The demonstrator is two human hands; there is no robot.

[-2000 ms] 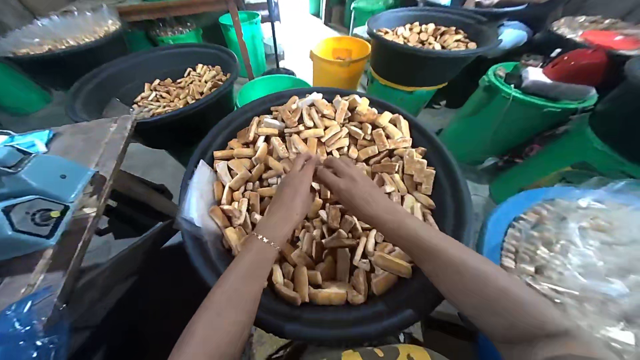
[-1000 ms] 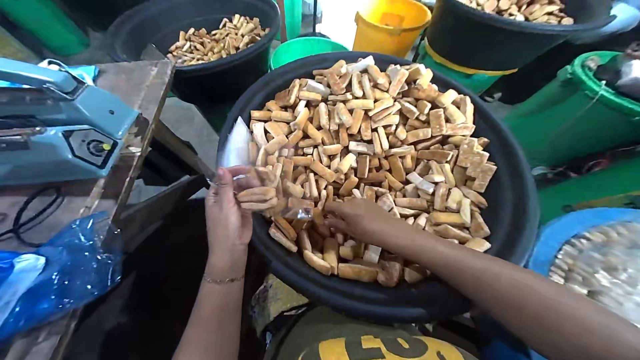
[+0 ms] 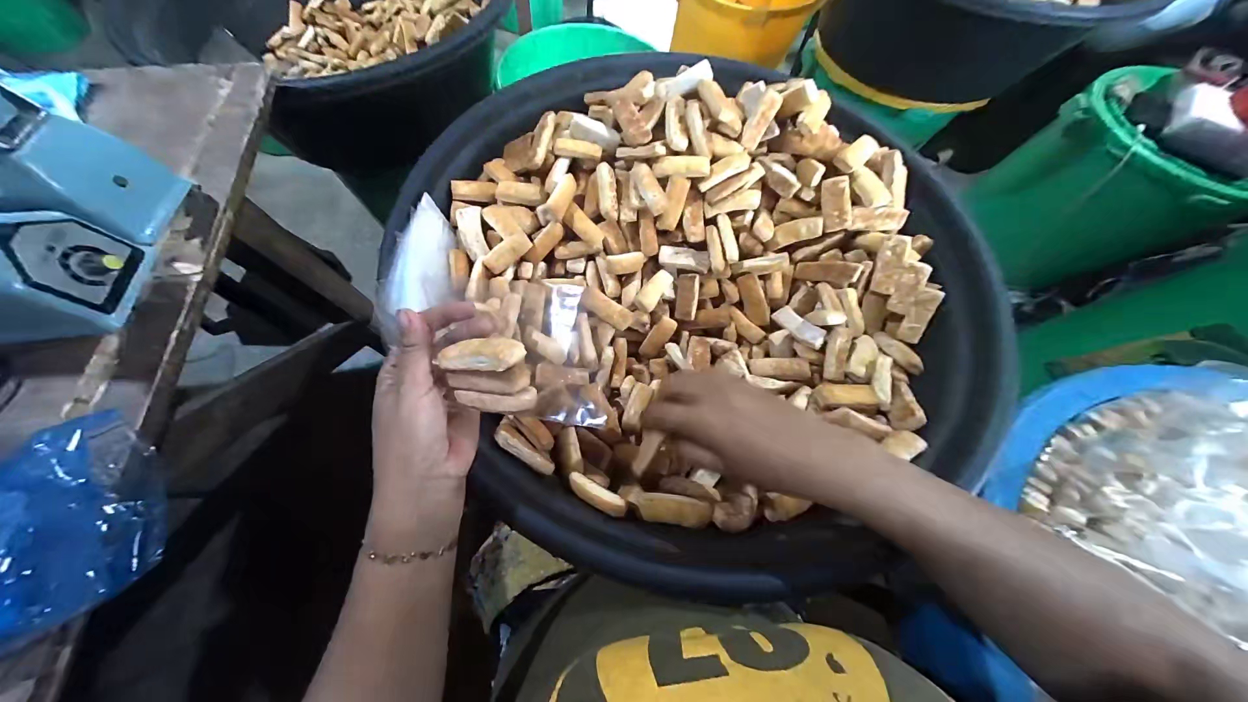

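A large black tub [image 3: 985,390] is heaped with browned, stick-shaped baked pieces [image 3: 682,253]. At the tub's left edge my left hand [image 3: 424,390] holds a clear plastic bag [image 3: 570,322] with several pieces [image 3: 487,375] stacked in its near end; the bag's far end lies over the heap. My right hand [image 3: 721,424] is in the near part of the heap, its fingers bent down around a piece [image 3: 645,453]. A stack of clear plastic bags [image 3: 424,258] leans on the tub's left inner wall, just beyond my left hand.
On a wooden table [image 3: 210,146] at left stand a blue sealing machine [image 3: 78,214] and crumpled blue plastic [image 3: 68,517]. Behind are another black tub of pieces [image 3: 390,73], a green basin [image 3: 565,49] and a yellow bucket [image 3: 741,29]. A blue tub [image 3: 1024,419] under plastic stands right.
Both hands were together in the heap two seconds ago. My left hand has since moved to the tub's left edge and holds a bag with pieces; my right hand is lower in the heap.
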